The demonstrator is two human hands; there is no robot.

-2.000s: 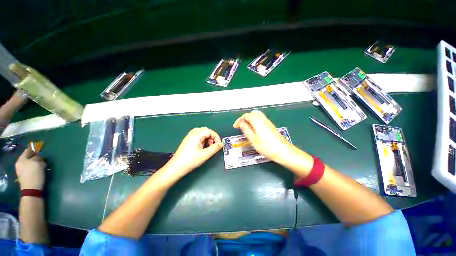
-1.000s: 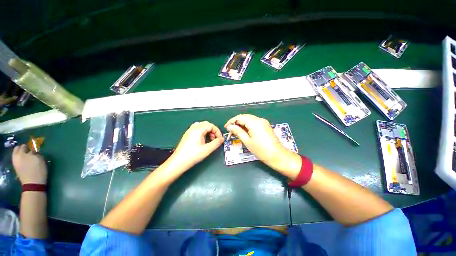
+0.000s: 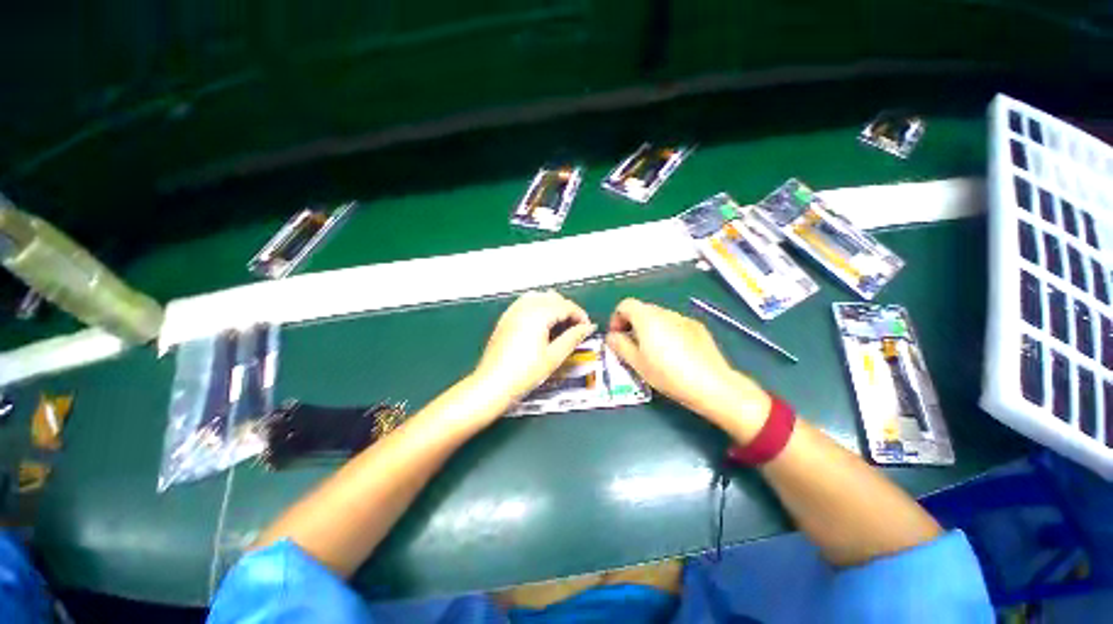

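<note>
A silver-grey phone frame with an orange strip lies on the bench, partly hidden under both hands. My left hand is over its left part, thumb and forefinger pinched. My right hand, with a red wrist band, is at its right end, fingertips pinched close to the left ones. Whether a thin cable is between the fingertips is too small to tell. A loose black cable bundle lies left of my left forearm, beside a clear plastic bag. Tweezers lie right of my right hand.
Two phone frames overlap the white strip; another lies at right. Several more lie on the green belt behind. A white parts tray stands far right. A pale yellow-green tube is at left, above orange pieces.
The view has shifted to the right. My left hand has moved over the phone frame, and my right hand has moved toward its right end. The neighbouring worker's hand has left the view.
</note>
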